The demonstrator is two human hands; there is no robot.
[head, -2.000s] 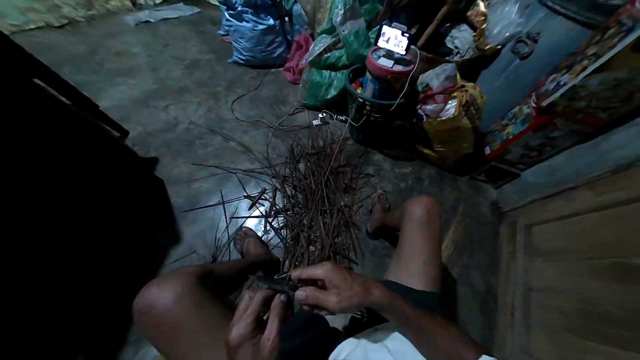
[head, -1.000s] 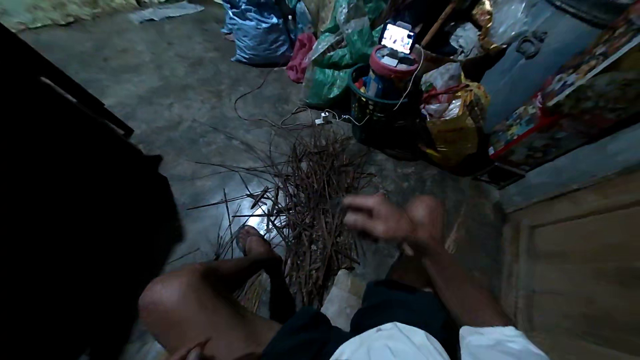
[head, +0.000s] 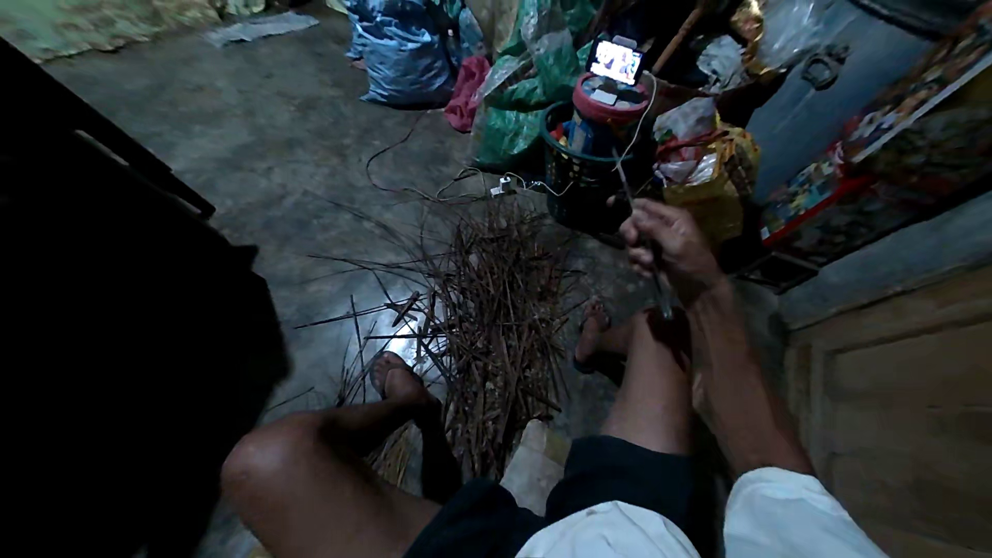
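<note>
My right hand [head: 668, 242] is raised above my right knee, its fingers closed around a thin, dark, elongated object [head: 625, 180]; whether this is a stick or a tool I cannot tell. One end points up toward the dark green basket, the other comes down near the knee. A heap of dry brown sticks or stalks [head: 500, 325] lies on the concrete floor between my feet, with loose pieces spread to its left. My left hand is out of view.
A green basket [head: 554, 147] holds a red-rimmed container [head: 581, 97] with a lit phone [head: 616, 62] on top. A cable [head: 457, 186] with a white plug runs behind the heap. Blue [head: 403, 54], green [head: 508, 136] and yellow [head: 709, 194] bags stand around. A wooden panel [head: 899, 403] is at right.
Two seconds ago both hands were together over my lap around a small dark thing. They have parted; my right hand has moved up and to the right, and my left hand has left the view.
</note>
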